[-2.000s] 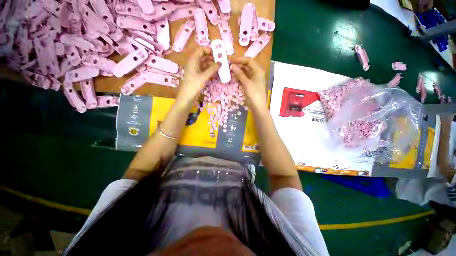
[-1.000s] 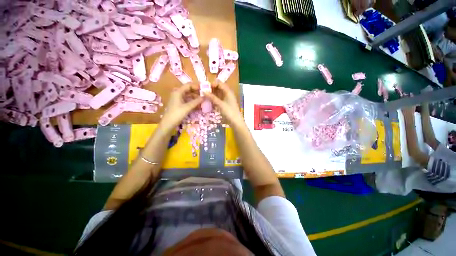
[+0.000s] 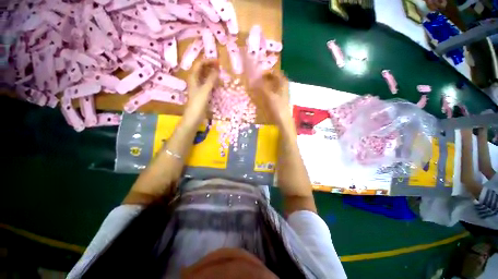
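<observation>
Long pink plastic housings (image 3: 135, 79) lie heaped on the brown board at the left, with a few beside the heap near my hands. My right hand (image 3: 273, 87) is blurred and has a blurred pink housing (image 3: 252, 66) at its fingertips, above the board. My left hand (image 3: 204, 76) is at the left of the small pink parts, fingertips close together; whether it holds a small part cannot be told. The small pink parts (image 3: 233, 106) lie scattered between my forearms, on the board and the grey and yellow printed sheet (image 3: 210, 155).
A clear bag of small pink parts (image 3: 382, 139) lies on a white printed sheet (image 3: 314, 158) at the right. Single pink housings (image 3: 389, 81) lie on the green surface beyond. Another person's forearms (image 3: 467, 161) show at the far right, and blue parts (image 3: 442, 35) at the upper right.
My hands have moved apart. The pink housing that was between both hands is now at my right hand only. The camera view has shifted between frames.
</observation>
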